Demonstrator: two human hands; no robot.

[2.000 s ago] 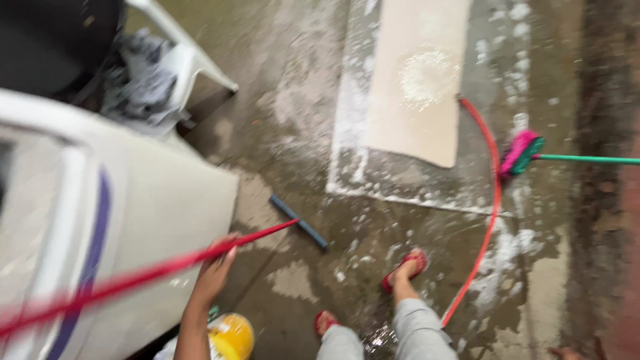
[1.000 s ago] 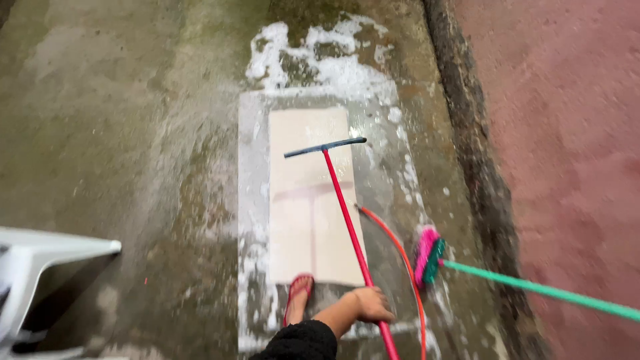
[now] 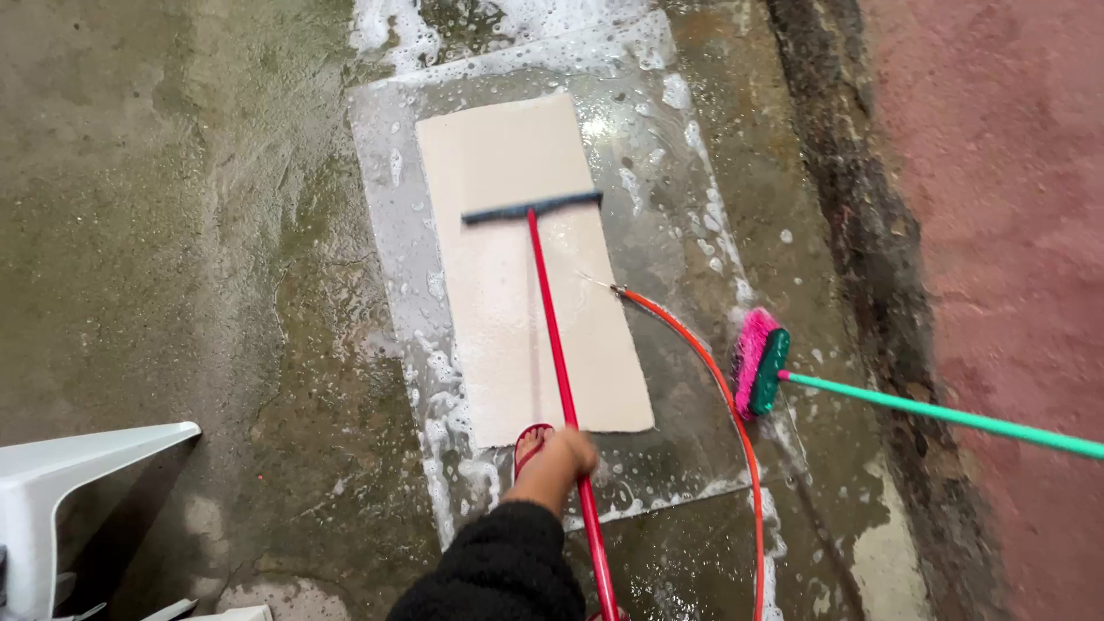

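Observation:
My left hand (image 3: pixel 565 453), in a dark fuzzy sleeve, is closed around the red handle of a floor squeegee (image 3: pixel 552 336). The squeegee's dark blade (image 3: pixel 530 209) lies across a wet cream mat (image 3: pixel 509 293), a little above its middle. This mat rests on a clear plastic sheet (image 3: pixel 681 241) with soapy water on it. My right hand is out of view. An orange hose (image 3: pixel 720 371) curves to the right of the handle, its end at the mat's right edge with a thin jet of water coming out over the mat.
A pink-bristled broom (image 3: pixel 759 362) with a green handle lies on the right. My foot in a red sandal (image 3: pixel 528 448) is at the mat's near edge, partly behind my hand. Part of a white plastic chair or stool (image 3: pixel 78 474) stands at lower left. Suds cover parts of the wet concrete.
The squeegee blade was on the bare floor two seconds ago; one second ago it lay near the mat's far end, and now it is nearer me. The view has shifted greatly since the first frame.

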